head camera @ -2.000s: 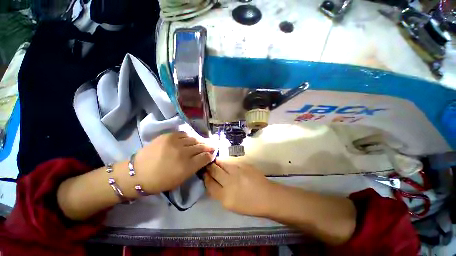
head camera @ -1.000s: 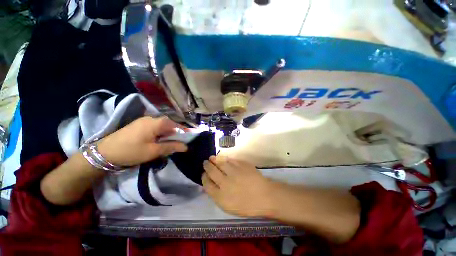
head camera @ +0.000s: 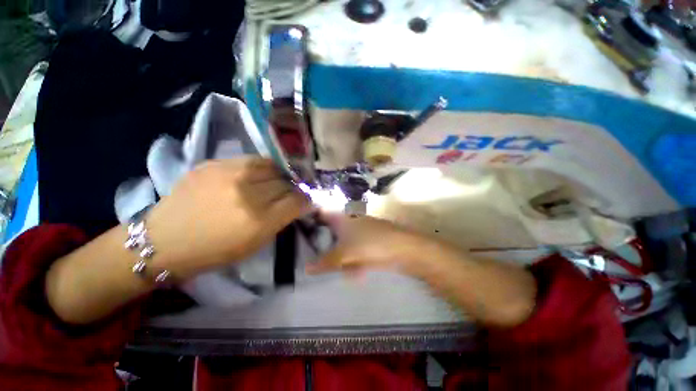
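Observation:
The white and light-grey fabric with black stripes (head camera: 217, 122) lies heaped left of the needle and runs under my left hand. My left hand (head camera: 233, 202) is over the fabric, its fingertips on it close to the bright needle area. My right hand (head camera: 355, 243) is blurred, just right of it, its fingertips at a small black and white fabric edge (head camera: 317, 233). The sewing machine (head camera: 488, 153), white with a blue stripe and "JACK" lettering, stands behind both hands. Glare and fingers hide the presser foot and needle.
Black cloth (head camera: 91, 137) lies at the left. Red-handled scissors (head camera: 629, 275) lie at the right of the machine bed. A ruler-like strip (head camera: 305, 341) runs along the table's front edge. More dark and white cloth lies at the lower right and upper left.
The black piece spread between my hands a second ago is now mostly hidden. My left hand has moved right to the needle area, near my right fingertips. The view has shifted slightly.

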